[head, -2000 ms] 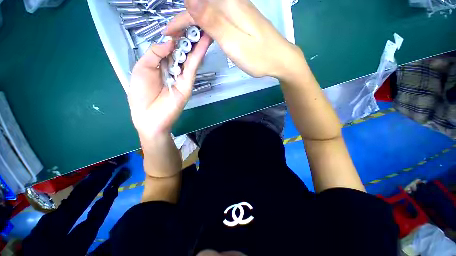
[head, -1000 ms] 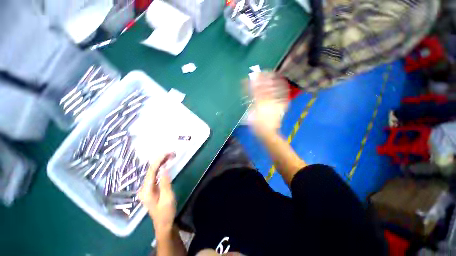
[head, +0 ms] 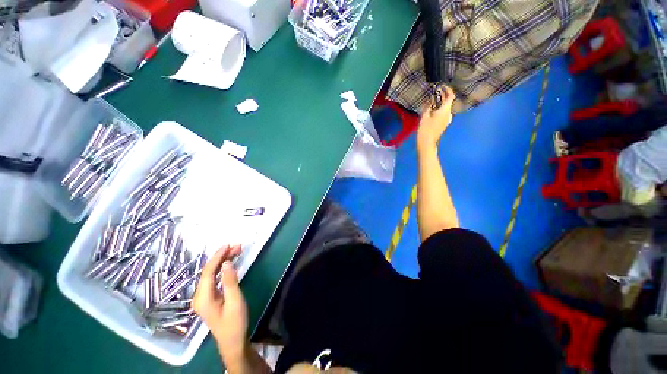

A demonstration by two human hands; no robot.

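The white parts tray point(head: 274, 191) lies on the bench at the left, with many shiny metal cylinders point(head: 139, 248) piled in its left and near part. One short dark piece point(head: 254, 212) lies apart in it. My left hand point(head: 221, 299) is over the tray's near right edge, fingers curled; whether it holds anything is unclear. My right hand point(head: 436, 120) is stretched out beyond the bench edge, closed on a small dark, shiny bunch of metal cylinders point(head: 437, 95) at the lower end of the black hose.
The black hose point(head: 433, 44) hangs in front of a person's plaid clothing point(head: 497, 51). A clear box of cylinders point(head: 99, 161) adjoins the tray. A paper roll point(head: 219, 55), a clear basket point(head: 325, 33) and a plastic bag point(head: 369, 157) stand or hang farther off. Red stools point(head: 592, 179) are at right.
The view has turned right from the tray seen close up. My hands, together over the tray at first, are apart; my right hand has moved out to the hose end.
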